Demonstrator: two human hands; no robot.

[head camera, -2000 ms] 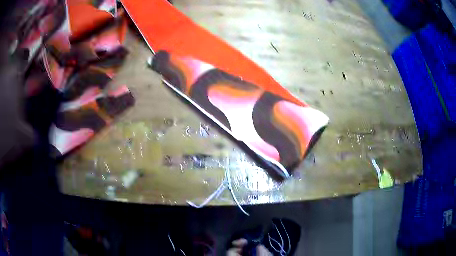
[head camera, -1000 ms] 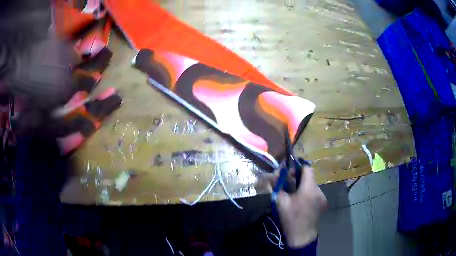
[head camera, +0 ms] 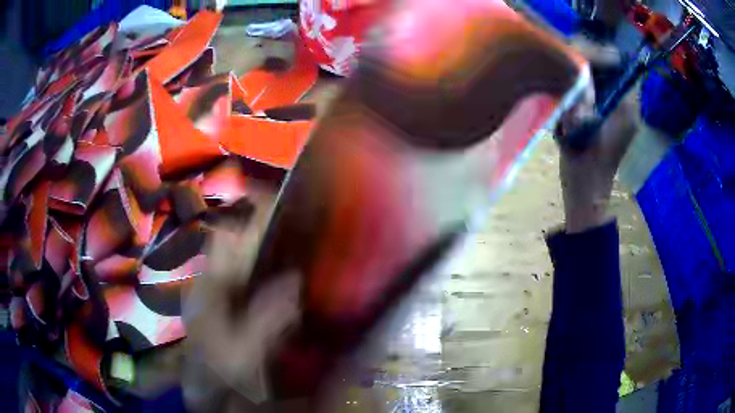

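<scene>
A wide printed fabric panel [head camera: 451, 89] in brown, pink, orange and white is raised close to the camera, blurred, running from lower left to upper right. My left hand [head camera: 242, 331], strongly blurred, is closed on its lower left part. My right hand [head camera: 596, 149] is at the upper right with dark scissors [head camera: 633, 83] in it, blades towards the upper right. Its fingers are at the panel's right edge; whether they also pinch the fabric I cannot tell. A thin white line runs along that edge.
A large heap of printed pieces [head camera: 121, 169] with orange backs covers the left of the worn wooden table [head camera: 483, 314]. A red and white patterned item [head camera: 329, 36] is at the top. Blue bags [head camera: 693, 218] stand at the right.
The view has shifted up and left, showing the heap. The panel has gone from lying on the table to raised in my left hand. My right hand and scissors have moved up and right.
</scene>
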